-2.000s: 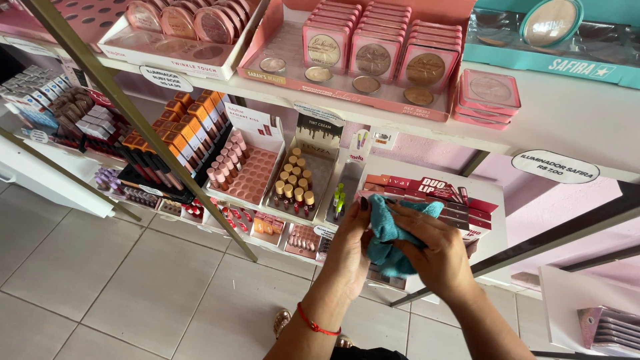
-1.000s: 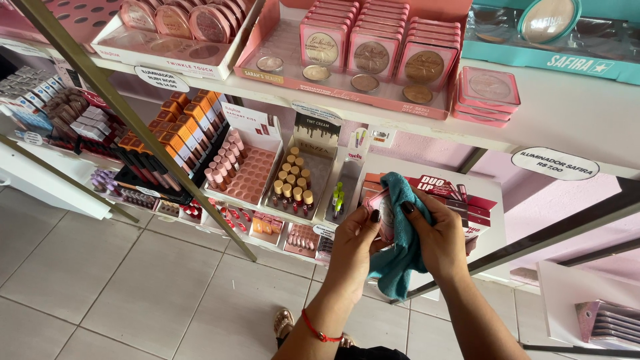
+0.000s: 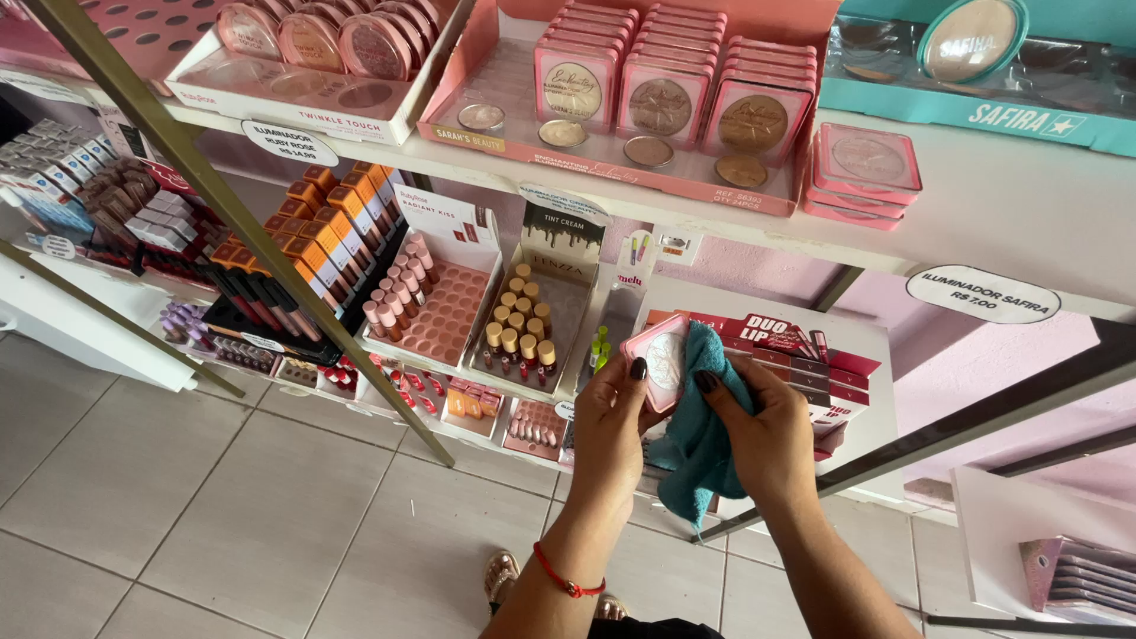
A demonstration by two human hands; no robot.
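Note:
My left hand [image 3: 612, 417] grips a square pink highlighter compact [image 3: 661, 359] by its lower left edge, its pale round pan facing up. A teal cloth [image 3: 706, 444] hangs from my right hand [image 3: 768, 417], pinched between thumb and fingers, and touches the compact's right side. Similar pink compacts [image 3: 865, 164] lie in a short stack on the upper shelf. Rows of the same kind stand in a pink display tray [image 3: 754, 195] left of that stack.
The white upper shelf [image 3: 1003, 204] runs above my hands. Below it are a tint display box [image 3: 568, 240], a lip gloss display [image 3: 444, 328] and lip duo boxes [image 3: 839, 399]. Metal frame bars [image 3: 976, 413] slant at right and left. Tiled floor [image 3: 266, 497] lies below.
Two seconds ago the cloth was bunched over what my hands held. Now it hangs down at the right, and the compact's face shows.

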